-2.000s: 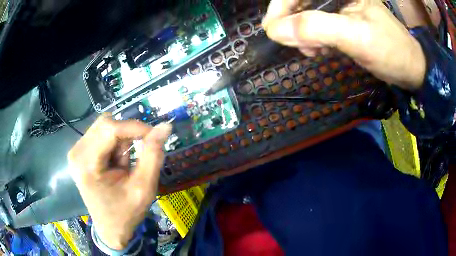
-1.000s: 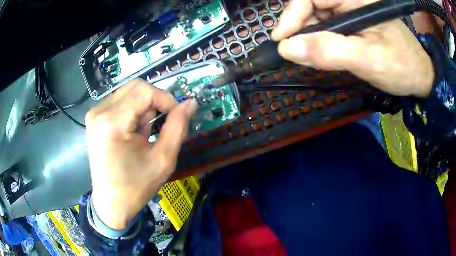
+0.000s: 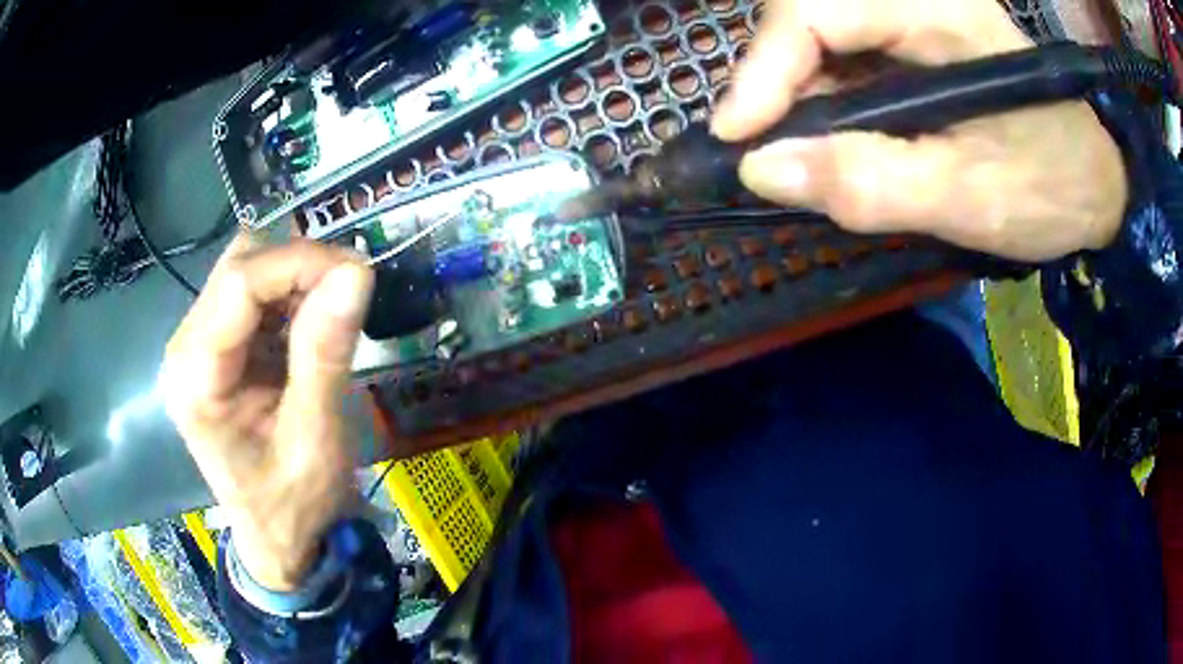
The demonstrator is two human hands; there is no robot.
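A green circuit board (image 3: 551, 260) with blue and black parts sits in a housing on the dark perforated mat (image 3: 727, 279). My right hand (image 3: 908, 143) grips the thick black handle of the soldering iron (image 3: 960, 97); its blurred tip is over the board's upper right part. My left hand (image 3: 279, 376) is at the board's left end, thumb and forefinger pinching a thin pale solder wire (image 3: 413, 241) that reaches over the board. A thin black cable (image 3: 765, 217) runs from the housing's right end under my right hand.
A second housed board (image 3: 428, 104) lies just behind. A black shape fills the upper left. Bundled black cords (image 3: 117, 260) lie on the grey-green bench (image 3: 65, 350). The orange tray edge (image 3: 545, 422) faces my lap, with a yellow basket (image 3: 448, 512) below the bench.
My left hand has drawn back left from the board's middle, and more of the wire and board shows. The iron was lowered into clear view earlier and its tip remains over the board.
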